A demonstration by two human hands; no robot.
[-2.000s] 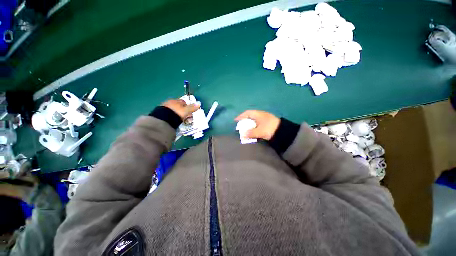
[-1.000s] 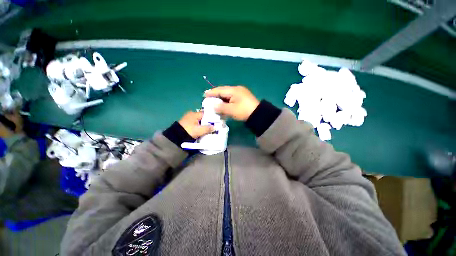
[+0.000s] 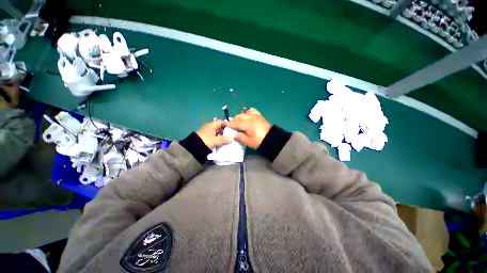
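Note:
A white camera housing (image 3: 228,152) is held close to my chest at the bench's near edge. My left hand (image 3: 213,134) grips it from the left. My right hand (image 3: 253,128) grips its upper part from the right, fingers close to the left hand's. The fingers cover most of the upper part, so whether the small white cover is seated cannot be told. A dark connector tip (image 3: 225,111) and a thin red lead wire (image 3: 237,98) stick out beyond the fingers over the green bench.
A pile of white covers (image 3: 350,118) lies on the green bench (image 3: 181,80) at right. Partly assembled cameras (image 3: 80,75) lie at left; more fill a blue bin (image 3: 80,186) below. A cardboard box (image 3: 422,224) is at lower right. Another person's sleeve (image 3: 18,139) shows at far left.
My right hand has left the right side and joined my left hand at the housing, bringing a small white cover. The housing has turned, and its stick no longer shows. The view has shifted.

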